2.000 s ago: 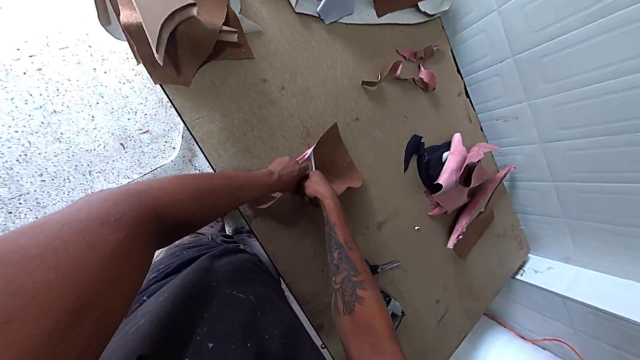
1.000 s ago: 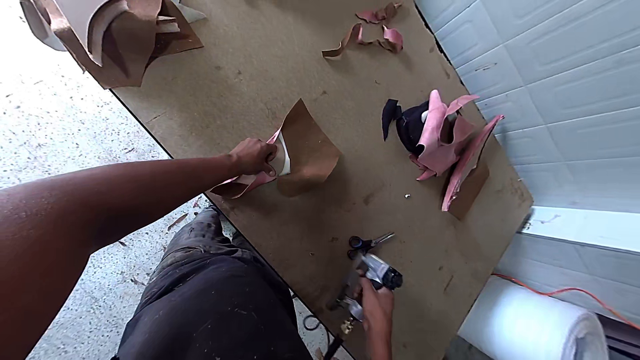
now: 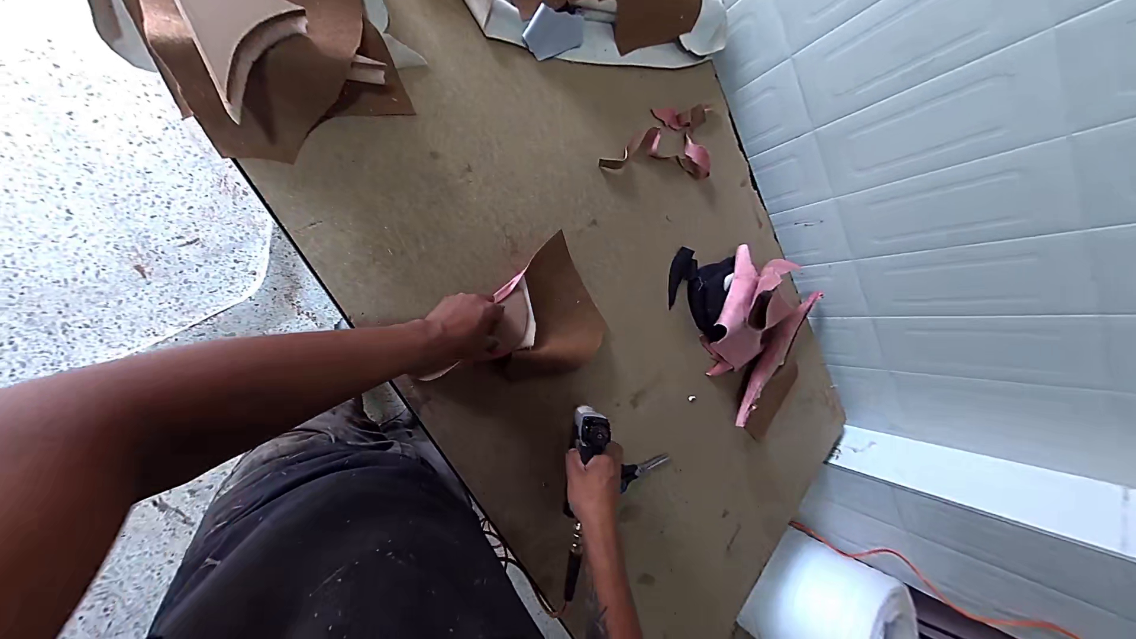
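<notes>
My left hand grips the edge of a folded brown leather or upholstery piece, where a pink edge and a white-edged layer show. My right hand is closed around the handle of a pneumatic stapler, whose head points toward the piece. An air hose hangs from the tool's lower end. Just right of my right hand lies a pair of scissors, its handles partly hidden. The tool and the brown piece are apart.
Pink and black material pieces lie in a heap near the wall. Curled pink scraps are farther back. Brown and beige pieces overhang the back left edge. A white roll and an orange cord are at lower right.
My right hand was at the brown piece with my left, then at the stapler lower on the table. Now it holds the stapler raised closer to the piece. My left hand has stayed at the piece.
</notes>
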